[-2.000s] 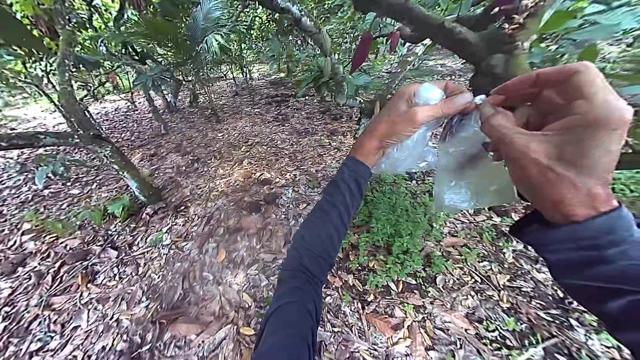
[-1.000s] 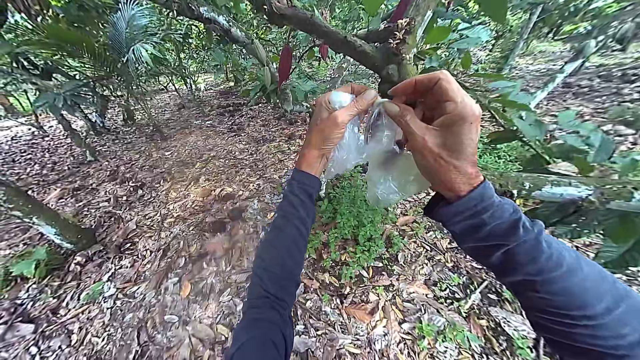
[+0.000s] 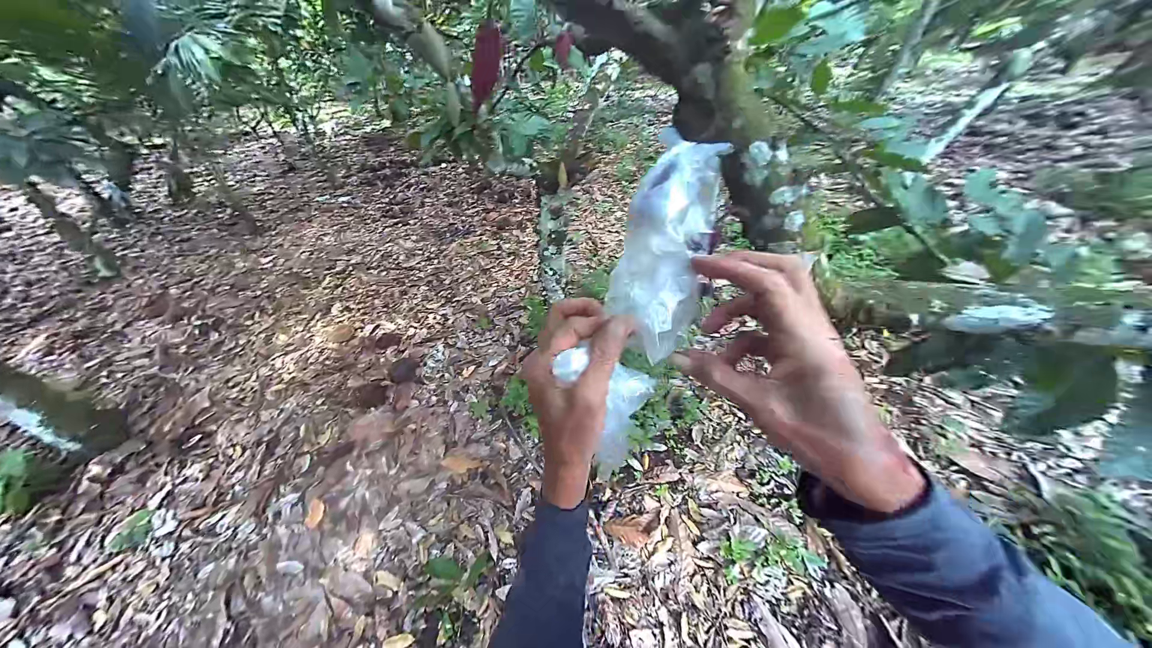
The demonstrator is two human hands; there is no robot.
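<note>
A clear plastic bag (image 3: pixel 670 243) stands upright in front of the tree trunk, around something dark red or purple that shows only in part. My left hand (image 3: pixel 576 369) pinches plastic at the bag's lower left, and more crumpled clear plastic (image 3: pixel 621 405) hangs from its fingers below. At the bag's right side is my right hand (image 3: pixel 783 360), its thumb and fingers spread apart; one fingertip is at or very near the plastic. Whether it touches the bag is hard to tell.
A thick tree branch (image 3: pixel 648 36) crosses above the bag and joins a trunk. Dark red cacao pods (image 3: pixel 487 65) hang at the upper middle. A lichen-spotted limb (image 3: pixel 981 310) and leaves reach in from the right. Leaf litter (image 3: pixel 270 504) covers the ground, with low green plants beneath my hands.
Both hands were together pinching the plastic; now they are apart, with the right hand's fingers spread. The bag now stands above the left hand, where before the plastic hung below both hands.
</note>
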